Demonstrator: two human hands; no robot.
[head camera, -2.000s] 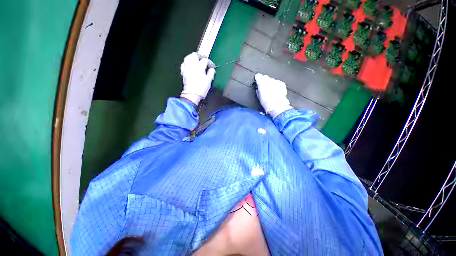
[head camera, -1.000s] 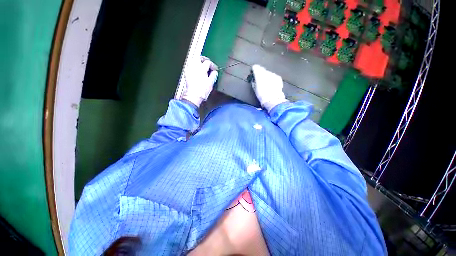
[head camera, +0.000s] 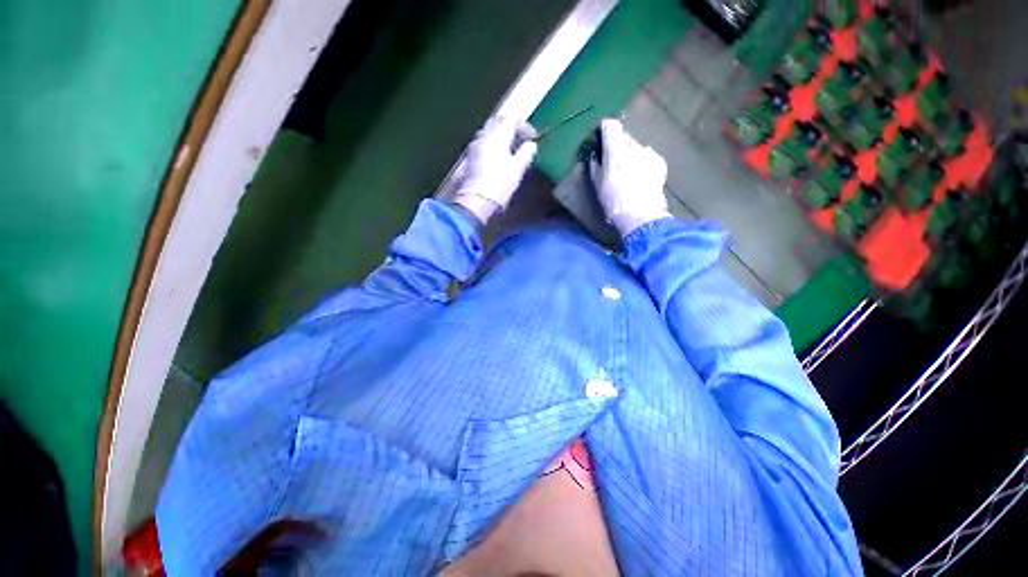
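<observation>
My left hand (head camera: 497, 166), in a white glove, is closed on a thin dark strip (head camera: 566, 122) that sticks out to the right from its fingertips. My right hand (head camera: 631, 178), also in a white glove, is closed on a small dark circuit board (head camera: 591, 147), which shows at its left side and is mostly hidden by the fingers. The strip's free end is close to the right hand, with a gap between them. Both hands are above the near left part of the grey work pad (head camera: 705, 180).
A red-orange loading tray (head camera: 898, 250) with rows of green circuit boards stands beyond the pad at the upper right. A black bin (head camera: 727, 16) is at the top edge. Wire rack posts (head camera: 953, 352) are at the right. A green bench (head camera: 102, 180) curves along the left.
The view has turned, so the tray and pad appear lower and further right. The right hand is raised beside the pad's left edge, and the strip now points more upward.
</observation>
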